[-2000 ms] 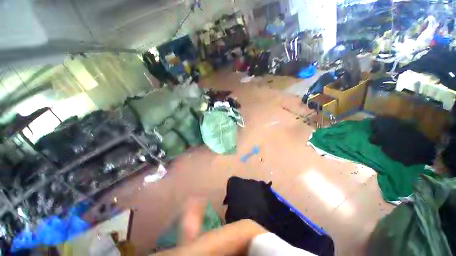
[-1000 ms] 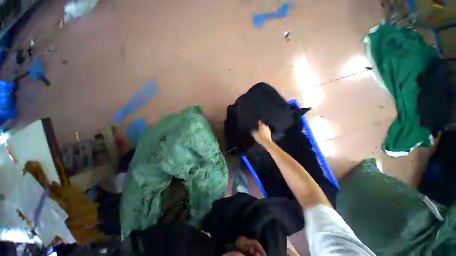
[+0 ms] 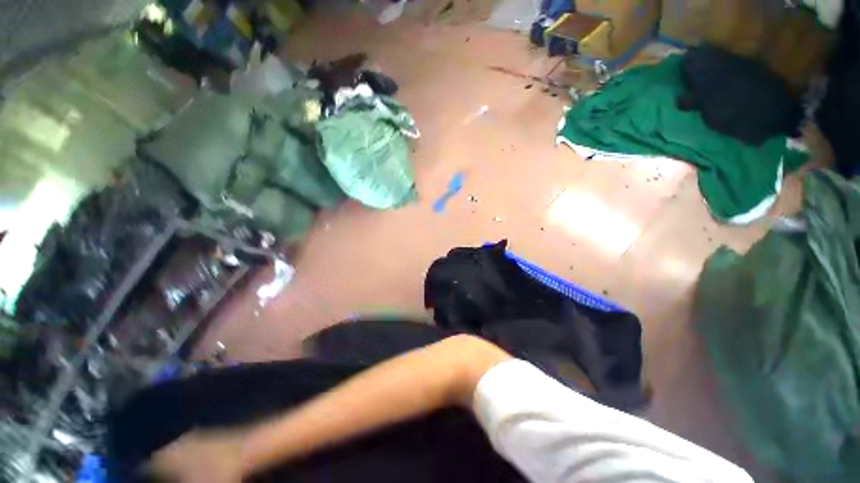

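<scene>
My right hand (image 3: pixel 200 457), blurred, is at the lower left, with my bare forearm and white sleeve reaching across from the lower right. It grips a large black garment (image 3: pixel 273 396) spread under and beside the arm; the fingers are not clear. My left hand is not in view. A blue crate (image 3: pixel 566 286) stands on the floor at lower centre, its far rim showing. More black garments (image 3: pixel 471 288) fill it and hang over its end. The green woven sack seen earlier at lower left is mostly hidden by the black cloth.
A bulging green sack (image 3: pixel 783 349) is at right. Green fabric (image 3: pixel 641 111) with black cloth (image 3: pixel 740 94) lies beyond it. Filled green sacks (image 3: pixel 368 156) and a metal rack (image 3: pixel 123 292) stand at left. A blue strip (image 3: pixel 449 192) lies on the floor.
My right hand has moved from the crate to the lower left, with a black garment. The view has tilted up, and my left hand has left the picture.
</scene>
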